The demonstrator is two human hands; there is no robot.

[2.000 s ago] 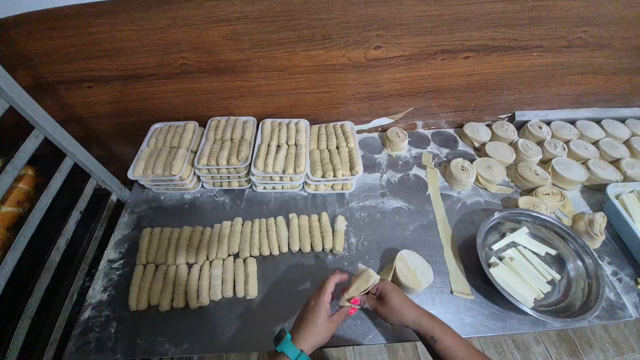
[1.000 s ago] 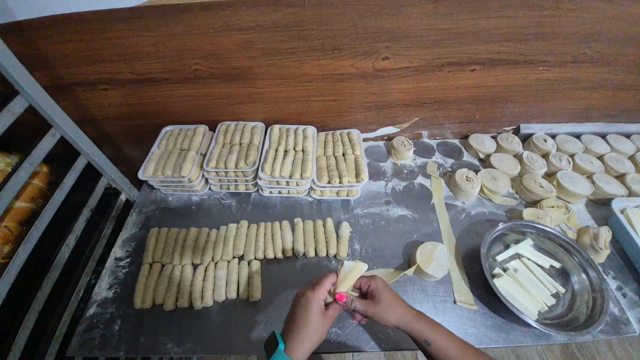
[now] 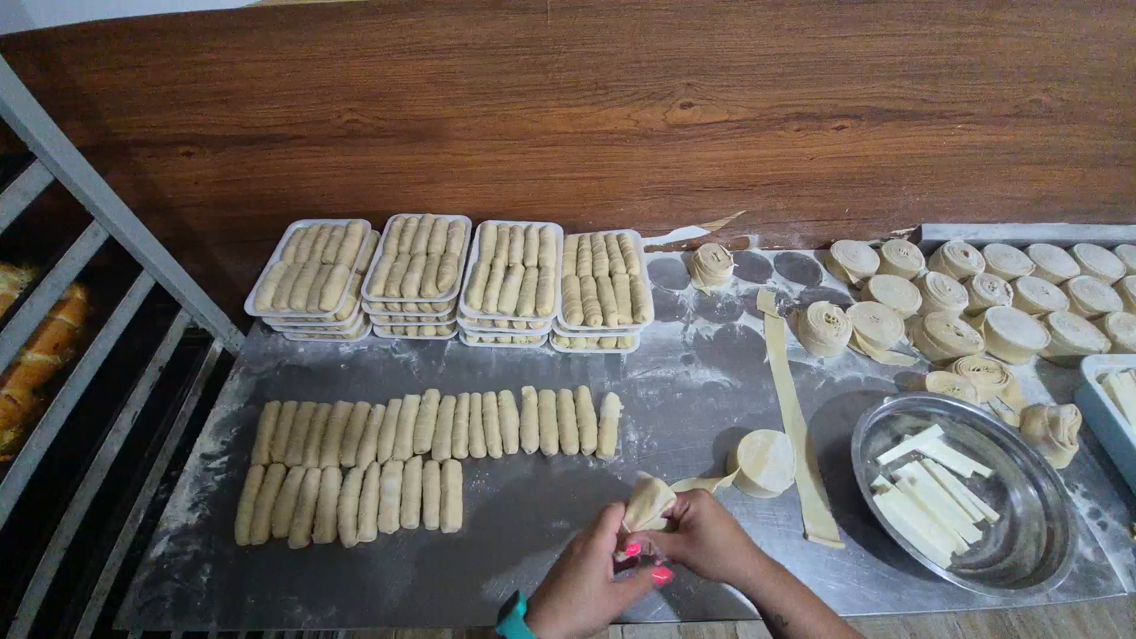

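Note:
My left hand (image 3: 590, 568) and my right hand (image 3: 701, 532) meet at the lower middle, both gripping a piece of dough (image 3: 650, 503); what lies inside it is hidden. A thin dough strip runs from it to a dough coil (image 3: 764, 463) just to the right. Another flat dough strip (image 3: 795, 426) lies on the metal table beyond. The steel bowl (image 3: 1034, 541) at the right holds white sticks (image 3: 932, 497), possibly cheese. Two rows of finished dough rolls (image 3: 390, 426) lie left of my hands.
Stacked white trays of dough rolls (image 3: 510, 271) stand along the wooden wall. Many dough coils (image 3: 1012, 333) fill the back right, beside a light blue container (image 3: 1105, 417). A metal rack (image 3: 115, 222) with baked bread (image 3: 40, 364) is at the left. Flour dusts the metal table (image 3: 532, 577).
The dough piece stays between my hands while the fingers shift around it. One second ago it pointed upward, with a pale face showing; now it looks more bunched.

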